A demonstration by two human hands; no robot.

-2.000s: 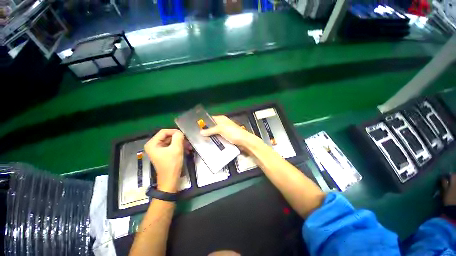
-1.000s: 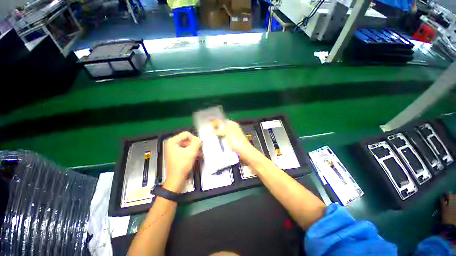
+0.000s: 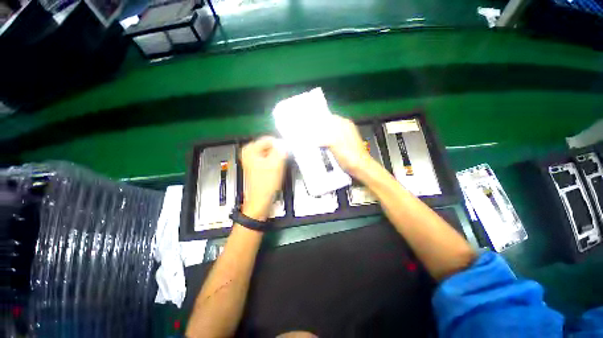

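Observation:
My right hand (image 3: 344, 144) holds a silver display module (image 3: 305, 122) by its right edge, tilted above the black foam tray (image 3: 188, 224). The module's upper part glares white, and part of a dark flex cable shows near its lower end. My left hand (image 3: 264, 162) is at the module's left edge with its fingers curled in. Glare and blur hide whether its fingertips pinch anything. Silver modules with black and orange flex cables lie in the tray slots, such as the left one (image 3: 210, 188) and the right one (image 3: 423, 158).
Ridged clear blister trays (image 3: 99, 244) stand at left, beside a crumpled white cloth (image 3: 170, 264). A black mat (image 3: 344, 277) lies under my forearms. A separate white-edged module (image 3: 492, 206) and housings in a black tray (image 3: 575, 204) are at right. A black rack (image 3: 173, 30) stands across the green belt.
The view has tilted down and shifted left. The held module has turned from grey to bright white glare. My right hand still holds it, and my left hand stays curled beside it.

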